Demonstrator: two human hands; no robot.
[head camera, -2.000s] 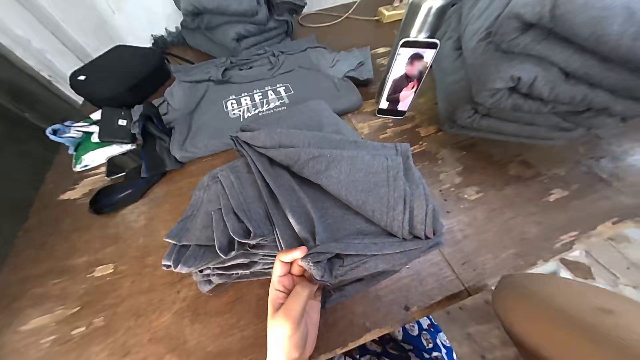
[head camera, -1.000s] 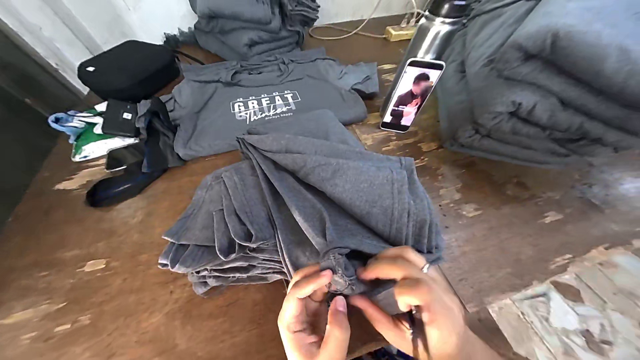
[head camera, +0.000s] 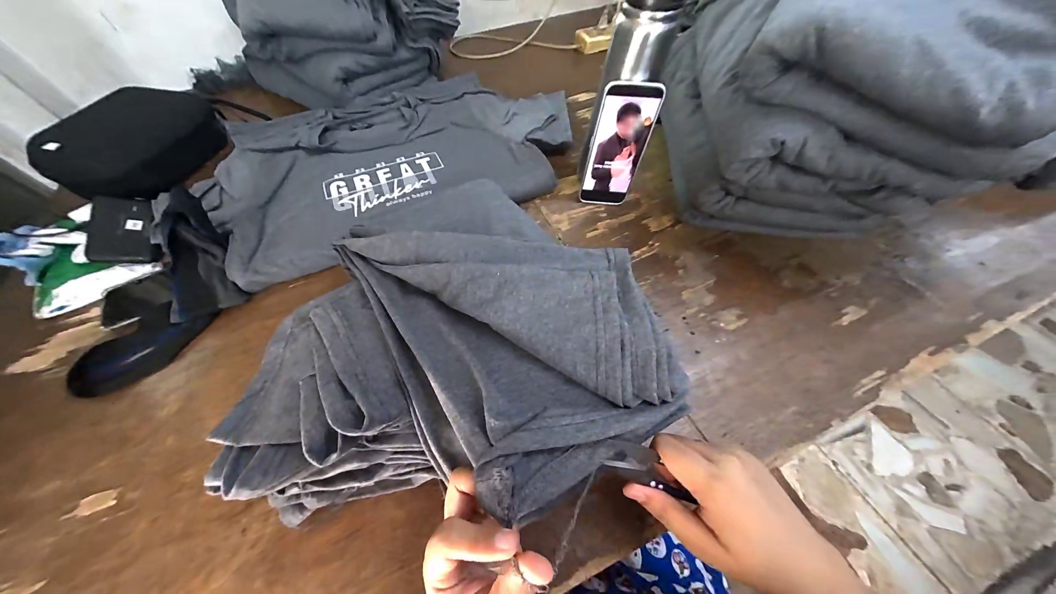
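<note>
A stack of folded grey garments (head camera: 495, 330) lies on the brown wooden table, its near corner raised at my left hand (head camera: 483, 536). The fingers of that hand pinch the corner and a loose thread (head camera: 569, 528). To the right, my right hand (head camera: 718, 503) grips a small dark-handled tool with a metal blade (head camera: 631, 458), perhaps thread snips; most of it is hidden by the fingers. The blade is beside the thread, just under the cloth edge. Behind the stack, a grey T-shirt (head camera: 396, 157) with white lettering lies flat.
A phone (head camera: 623, 144) leans on a steel bottle (head camera: 648, 45). Large grey fabric piles stand at right (head camera: 825, 124) and back (head camera: 338, 49). At left are a black case (head camera: 128, 136), a black strap (head camera: 140, 351) and small items. Blue patterned cloth (head camera: 660, 569) shows below the table edge.
My right hand, beside the left at the cloth corner one second ago, has moved off to the right. The tool's blade and the loose thread now show plainly.
</note>
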